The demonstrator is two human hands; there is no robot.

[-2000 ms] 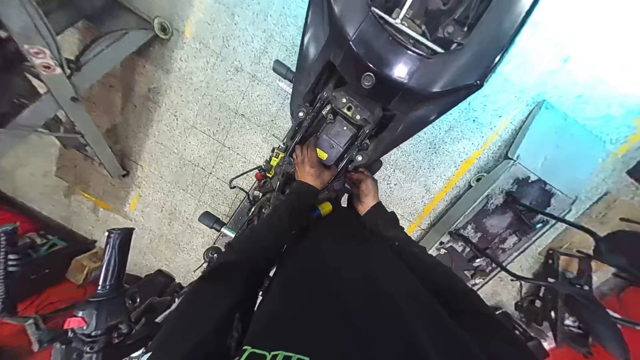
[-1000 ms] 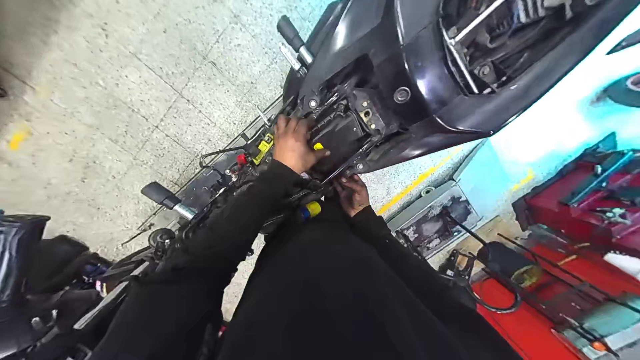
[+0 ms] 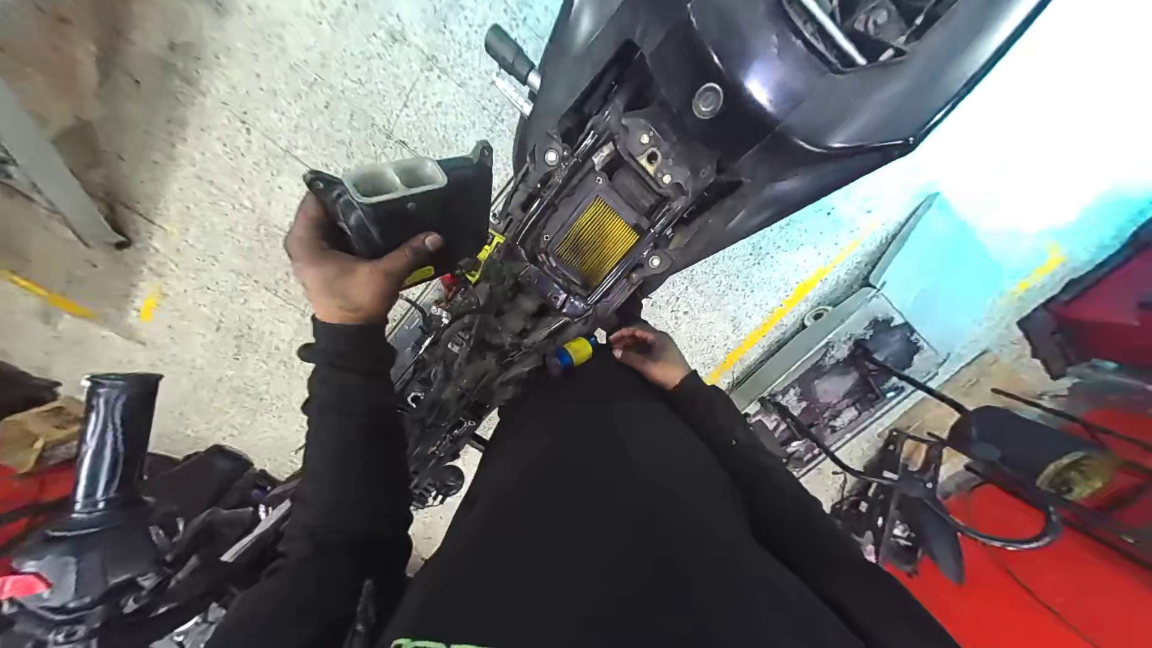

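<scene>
My left hand (image 3: 346, 270) grips a black plastic airbox cover (image 3: 414, 211) with a pale twin-opening duct, held up left of the motorcycle frame (image 3: 513, 297). In the middle of the frame lies a yellow pleated air filter (image 3: 596, 241) in its dark housing, uncovered. My right hand (image 3: 652, 354) is low beside the frame, fingers apart and slightly curled, with nothing seen in it. A blue and yellow cylindrical part (image 3: 573, 352) is just left of its fingertips.
The black fuel tank cover (image 3: 783, 81) spans the top. A handlebar grip (image 3: 117, 441) rises at lower left among dark parts. A metal stand (image 3: 54, 171) is at far left. At right are a worn metal ramp (image 3: 837, 369) and a black cylinder (image 3: 1017, 441) with tubes above a red surface.
The black cover, on the frame between my hands before, is now lifted away to the left in my left hand. The yellow filter has come into sight. The view has shifted.
</scene>
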